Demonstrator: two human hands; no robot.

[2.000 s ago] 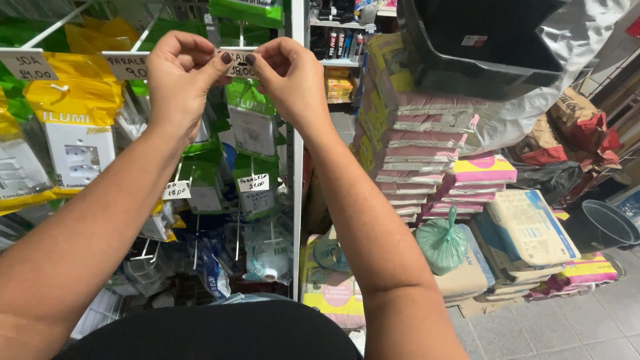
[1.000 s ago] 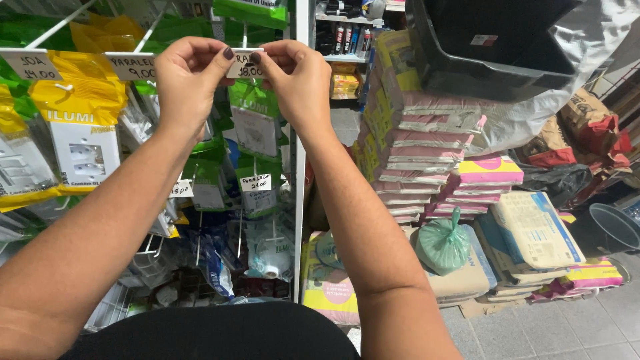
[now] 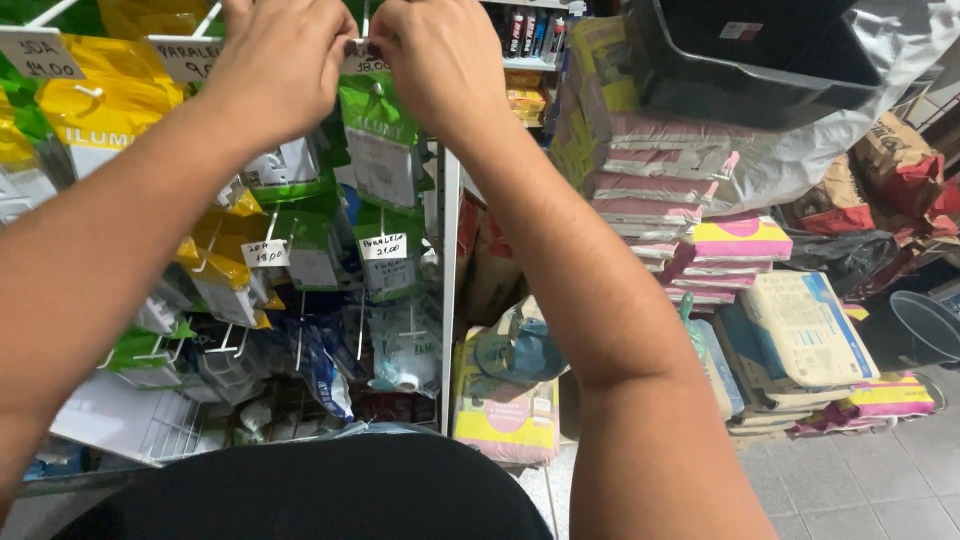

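Both my hands are raised at the top of the view, at a small white handwritten price tag point(image 3: 365, 60) on the end of a display hook. My left hand point(image 3: 292, 56) pinches the tag's left edge between thumb and finger. The right edge is pinched by my right hand point(image 3: 439, 64). Just under the tag hangs a green and clear packet point(image 3: 381, 154) of electrical fittings. Another white tag point(image 3: 187, 58) is partly hidden behind my left hand, and yellow packets point(image 3: 109, 112) hang further left.
More tagged hooks with green packets point(image 3: 311, 251) hang below. A white metal upright point(image 3: 450, 292) borders the rack on the right. Beyond it stand stacked pink and yellow bags point(image 3: 649, 187), a black plastic tub point(image 3: 757, 82), pale sacks point(image 3: 806, 330) and a dark bucket point(image 3: 919, 330) on the tiled floor.
Both hands stay at the same tag, their fingertips still on its two ends. In the view, hands and tag now sit nearer the top edge.
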